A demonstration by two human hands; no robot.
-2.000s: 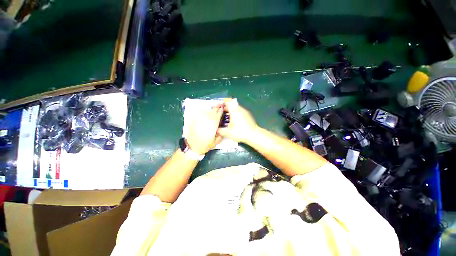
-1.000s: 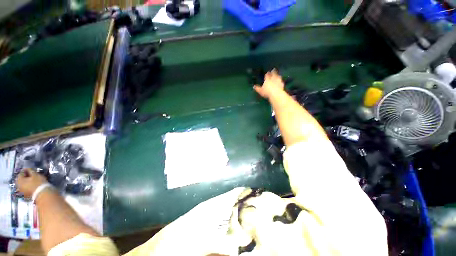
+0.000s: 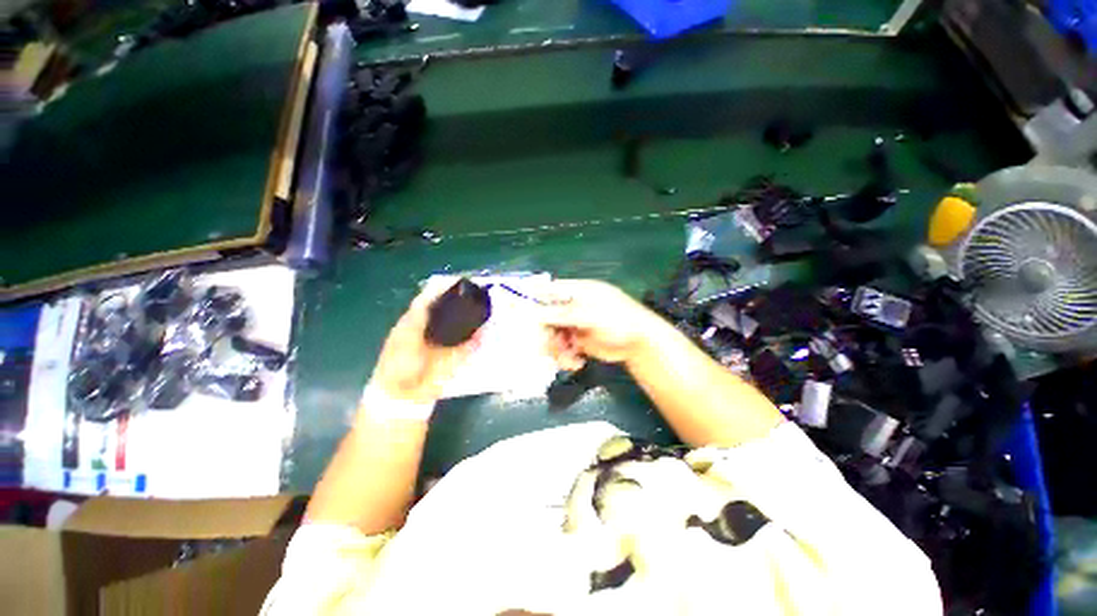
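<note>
My left hand (image 3: 411,351) holds a black power adapter (image 3: 458,314) over the stack of poly bags (image 3: 511,361). My right hand (image 3: 592,323) holds the adapter cord (image 3: 515,292), which runs from the adapter between my hands. A dark piece (image 3: 580,385) hangs just below my right hand; I cannot tell if it is part of the cord. The bag stack lies on the green bench, partly hidden by my hands.
Bagged adapters (image 3: 169,343) lie on the printed sheet (image 3: 259,427) at left. A brown carton (image 3: 181,515) stands lower left. The adapter pile (image 3: 842,397) and blue bin (image 3: 1037,505) are at right, beside the fan (image 3: 1035,274). A clear edge strip (image 3: 315,157) borders the framed board.
My left hand has come back from the bagged adapters and my right hand from the belt. Both are now over the bag stack with an adapter and its cord.
</note>
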